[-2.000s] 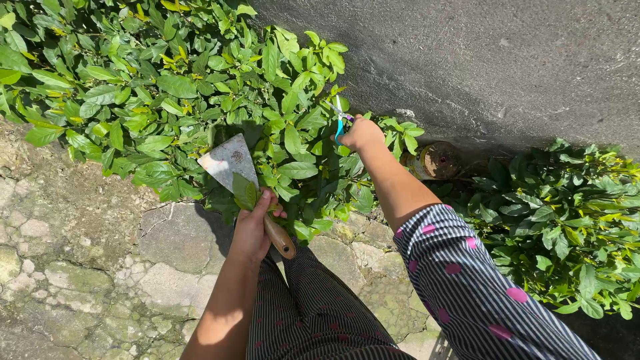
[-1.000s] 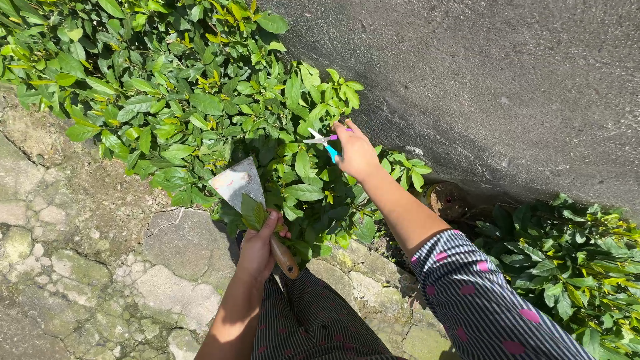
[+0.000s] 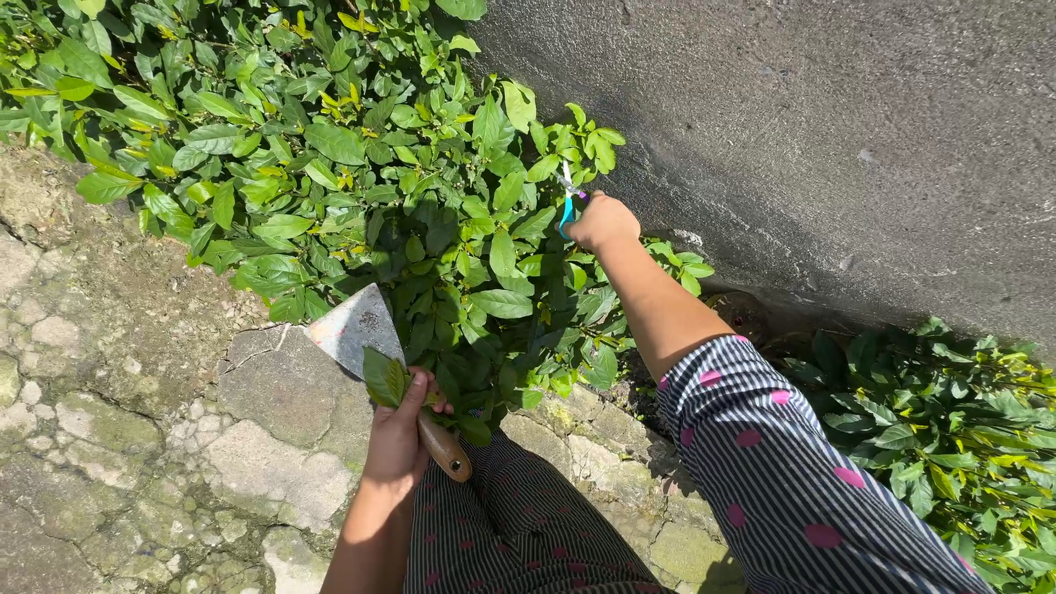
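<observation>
My left hand is closed around a putty knife with a wooden handle and a wide metal blade, and around some picked green leaves. The blade points up and left, over the edge of the shrub. My right hand grips small scissors with turquoise and purple handles. Their blades reach up among the bright leafy shoots at the shrub's right side, close to the wall. Whether the blades touch a stem cannot be told.
A leafy green shrub fills the upper left and centre. The rough grey wall rises along the upper right. Another shrub grows at the lower right, and a round brownish object lies by the wall's base. Cracked stone paving lies below.
My right hand has moved with the scissors to the shoots beside the wall. Their blades pointed left a second ago and now point up. My left hand still holds the putty knife and leaves.
</observation>
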